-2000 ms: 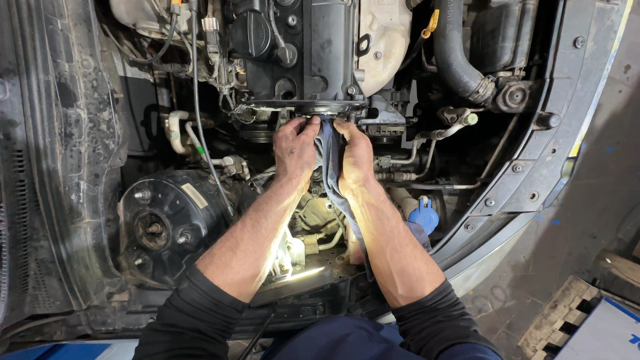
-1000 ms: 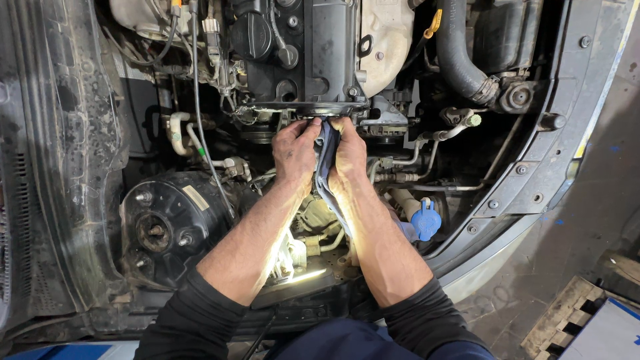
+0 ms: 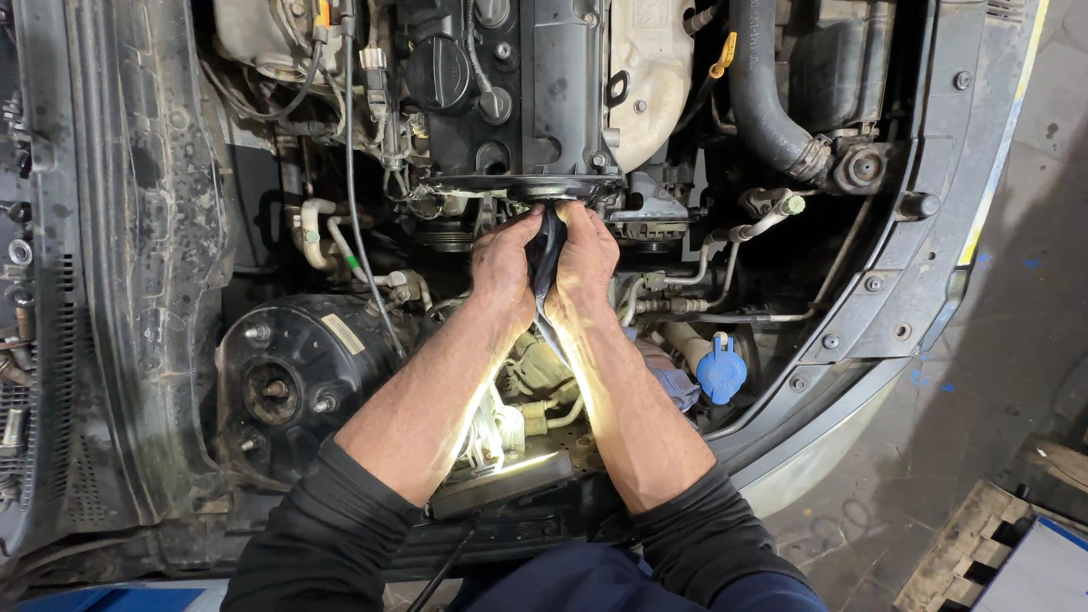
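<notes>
My left hand (image 3: 507,259) and my right hand (image 3: 586,255) are side by side at the end of the engine, fingertips up against the underside of its edge below the black valve cover (image 3: 552,93). Between them they pinch a dark blue-grey cloth (image 3: 545,255), which hangs down between my wrists. The fingertips are partly hidden, so what they touch there cannot be made out. Close above them is a shiny metal rim (image 3: 548,192). A lit work lamp (image 3: 501,484) lies below my forearms.
A black brake booster (image 3: 302,382) is at the lower left, with metal pipes (image 3: 319,238) above it. To the right are a blue reservoir cap (image 3: 722,371), a thick black hose (image 3: 769,93), a yellow dipstick handle (image 3: 723,55) and the front body panel (image 3: 884,280). A thin cable (image 3: 353,170) hangs left of my hands.
Both hands stay at the same spot on the engine. The cloth between them has shifted and looks more bunched, with less of it showing beside my right forearm than two seconds ago.
</notes>
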